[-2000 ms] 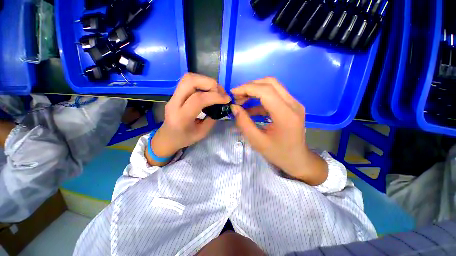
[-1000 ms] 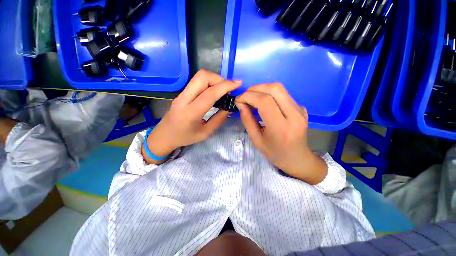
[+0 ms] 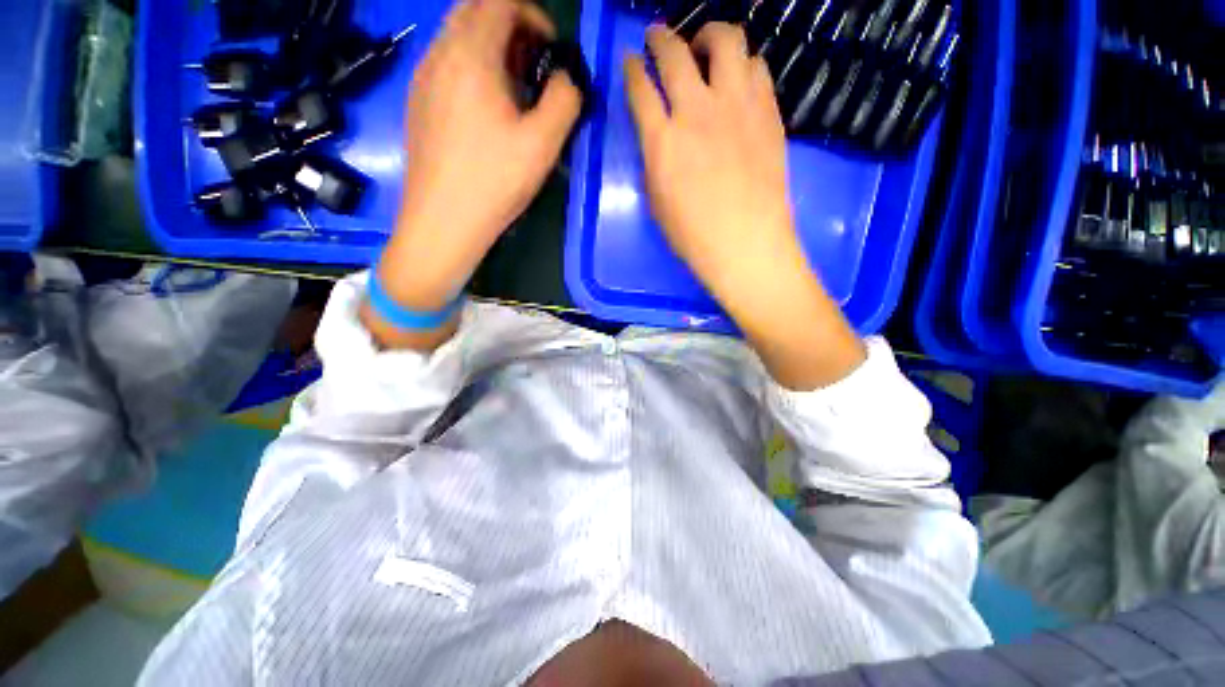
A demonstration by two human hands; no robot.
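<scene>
My left hand (image 3: 470, 134) is over the gap between the two middle blue trays, shut on a black unit (image 3: 548, 70) at its fingertips. My right hand (image 3: 715, 161) is over the right tray (image 3: 793, 302), palm down, its fingertips at the near-left end of the packed black units (image 3: 860, 81). Whether the right fingers hold anything is hidden. A thin pale line shows just above them. In the left tray (image 3: 255, 248), several loose black units (image 3: 276, 128) with pale prongs lie scattered.
More blue trays (image 3: 1028, 302) overlap at the right, with black units (image 3: 1142, 201) inside. A translucent box (image 3: 101, 87) stands in the far-left tray. The dark green bench (image 3: 531, 255) shows between trays. Neighbours' smock sleeves (image 3: 175, 349) show at left and at right.
Both hands have moved apart and forward, away from my lap. The left took the black unit over the bench gap; the right reached to the rows. The view has shifted slightly.
</scene>
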